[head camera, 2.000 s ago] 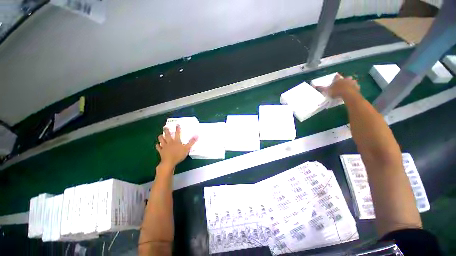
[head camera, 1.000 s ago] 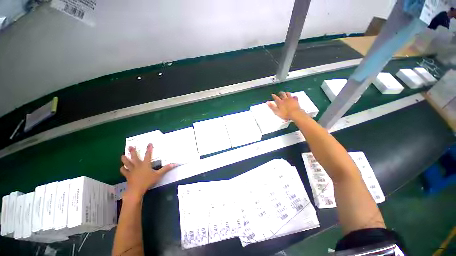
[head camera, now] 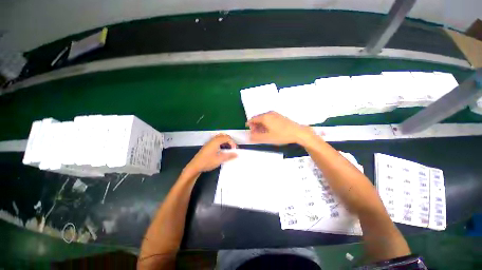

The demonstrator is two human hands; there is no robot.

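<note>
A row of small white product boxes (head camera: 351, 95) lies on the green belt, ahead and to the right. Label sheets with small barcodes (head camera: 312, 195) lie on the dark bench edge, with a mostly blank white part (head camera: 248, 182) at their left. My left hand (head camera: 215, 153) is at the blank part's upper left corner, fingers curled. My right hand (head camera: 272, 128) is bent over the pale rail, just below the leftmost boxes of the row. Whether either hand pinches a label or the sheet cannot be told.
A block of upright white boxes (head camera: 95, 142) stands at the left, over the rail. Another label stack (head camera: 409, 190) lies at the right. A grey post (head camera: 444, 105) crosses the right side. White scraps and a thin ring (head camera: 68, 232) lie near the left front edge. A notepad-like item (head camera: 87, 45) lies far left.
Both hands have left the box row and come together near the label sheets. The view has shifted, and the row now appears farther right. The sheets' left part now looks blank.
</note>
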